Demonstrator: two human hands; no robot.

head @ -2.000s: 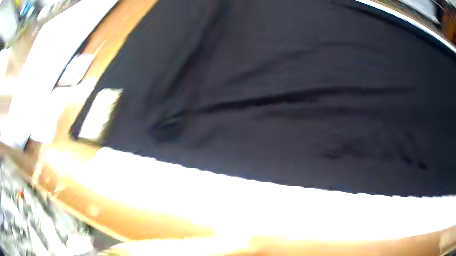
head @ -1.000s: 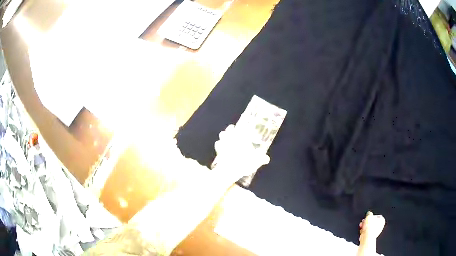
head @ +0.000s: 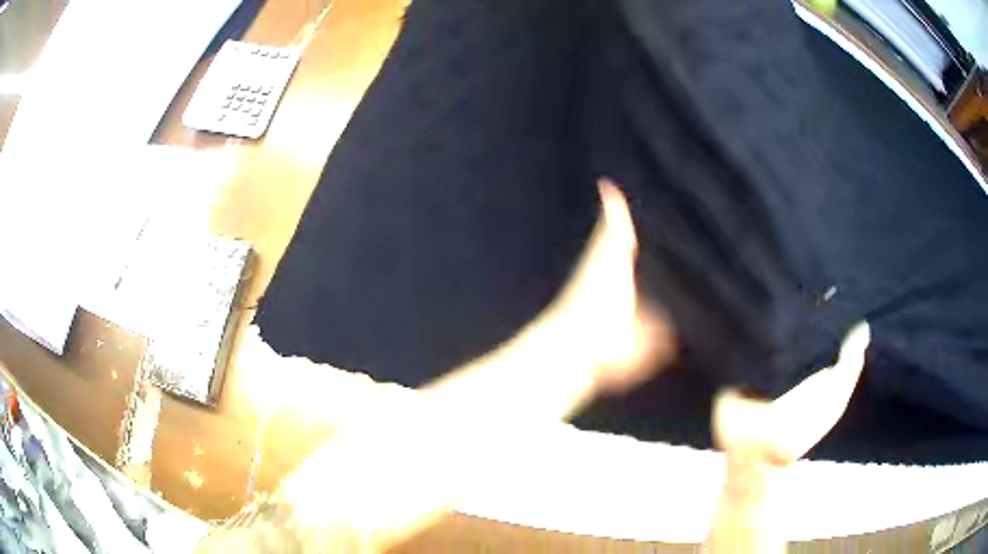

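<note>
Dark fabric (head: 466,206) covers most of the table, with soft folds running through its middle and right. My left hand (head: 623,298) is over the cloth near its middle, blurred, with the fingers spread and no object visible in it. My right hand (head: 796,417) is at the cloth's near edge, right of my left hand, with thumb and fingers apart; its contact with the cloth is unclear. The wrapped block (head: 200,319) lies on the wooden table, left of the cloth's corner.
White underlay paper (head: 639,487) runs along the near edge of the cloth. A calculator (head: 244,92) lies on the wood at the upper left. Glaring white paper sheets (head: 81,162) lie at the left end. Patterned material (head: 65,476) shows at the lower left.
The block has gone from the cloth to the wood at the left, and my left hand has let it go and moved right over the cloth. My right hand has opened. The folds have shifted.
</note>
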